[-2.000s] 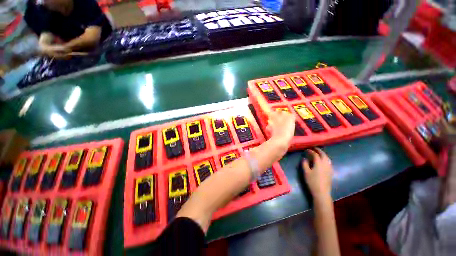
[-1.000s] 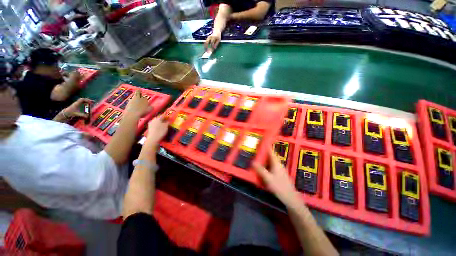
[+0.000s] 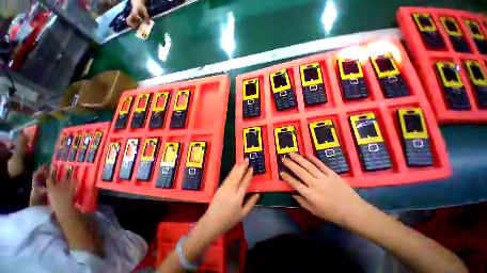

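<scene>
A red tray with two rows of keypad phones lies in front of me; the phones' screens look dark. My left hand is at its lower left, fingertips at the lower part of a phone. My right hand reaches over the tray's front edge with its fingers on the keypad area of the neighbouring phone. Neither hand lifts a phone. To the left is another red tray of phones with lit red, orange and pale screens; its top right pocket is empty.
A third red phone tray stands at the upper right. A person at the left works at a smaller-looking red tray. Brown boxes stand behind. Across the green bench a hand holds a small pale piece.
The lit-screen tray has been let go and lies left of the dark-screen tray. Both my hands have moved onto the dark-screen phones. The view has shifted right.
</scene>
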